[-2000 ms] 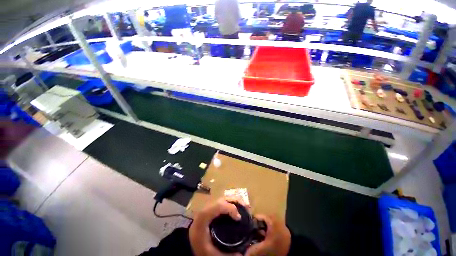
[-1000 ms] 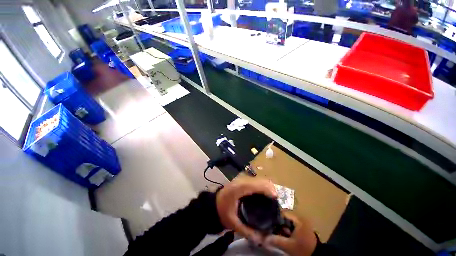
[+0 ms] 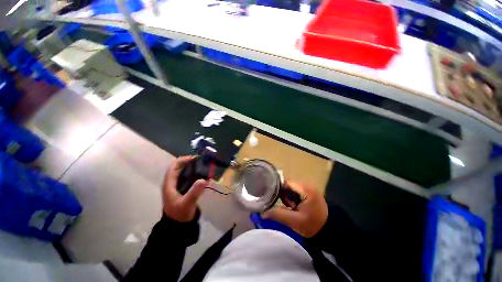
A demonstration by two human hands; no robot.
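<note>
My right hand (image 3: 308, 212) grips the dark handle of a black cup (image 3: 257, 186). Its round mouth faces me and shows a shiny metal inside. My left hand (image 3: 183, 193) holds a dark lid-like piece (image 3: 199, 172) with a red line on it, apart from the cup and to its left. Both are held in the air. A tan cardboard sheet (image 3: 303, 160) lies on the dark bench behind the cup. A heat gun (image 3: 205, 144) lies beyond my left hand, which partly hides it. The fingers on the handle are blurred.
White tissue (image 3: 213, 118), a small yellow block (image 3: 237, 142) and a small white bottle (image 3: 253, 141) lie beyond my hands. A red tray (image 3: 352, 36) and parts board (image 3: 468, 80) are on the white shelf. A blue bin (image 3: 454, 242) holds white pieces at right. A cream machine (image 3: 88, 63) stands far left.
My hands have moved apart. The lid-like piece is now away from the cup in my left hand, and the cup's open mouth shows. The view has swung left and then back right.
</note>
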